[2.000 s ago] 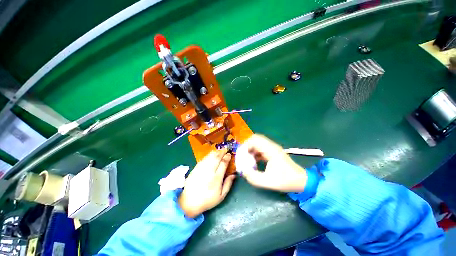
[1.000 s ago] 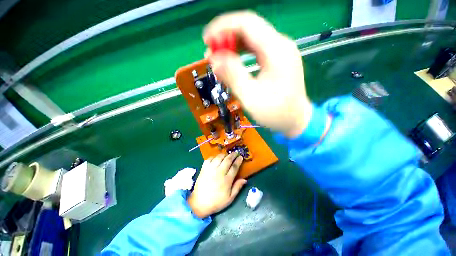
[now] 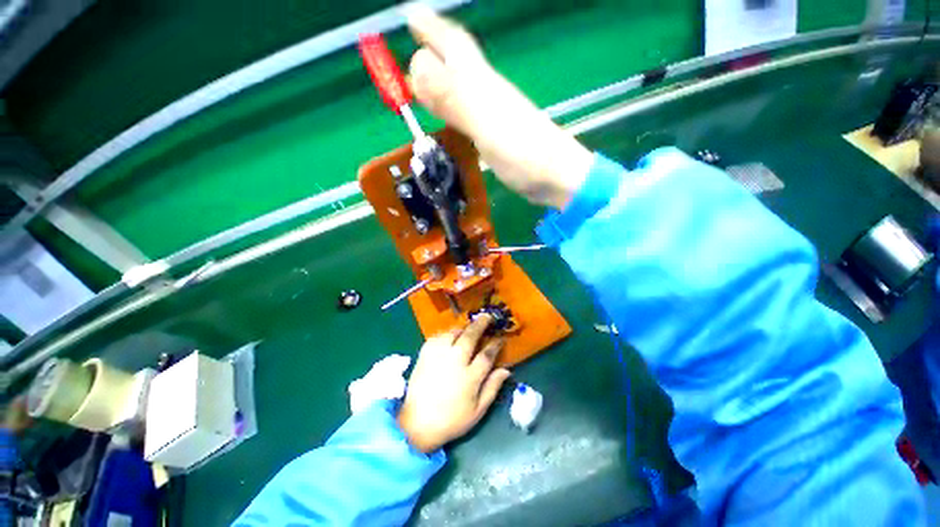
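The orange press fixture (image 3: pixel 536 314) stands in front of me with its red press handle (image 3: pixel 384 72) raised. My left hand (image 3: pixel 450 389) lies at the base, fingertips on a small dark round part (image 3: pixel 497 318) at the seat under the press; the fingers partly cover it. My right hand (image 3: pixel 454 82) is raised just right of the red handle, apart from it, with nothing visible in it. A white glue bottle (image 3: pixel 526 407) with a blue tip is on the bench right of my left hand.
Crumpled wiping paper (image 3: pixel 379 383) lies left of my left hand. Thin side rods (image 3: pixel 405 294) stick out from the press. Another round part (image 3: pixel 350 299) lies left. A white box (image 3: pixel 191 410) and tape rolls (image 3: pixel 85 391) are far left; a perforated block (image 3: pixel 756 178) and silver-black cylinder (image 3: pixel 888 253) are right.
My right hand left the part area, was around the red handle a second ago, and is now off it. The glue bottle now stands on the bench. My left hand stays at the seat.
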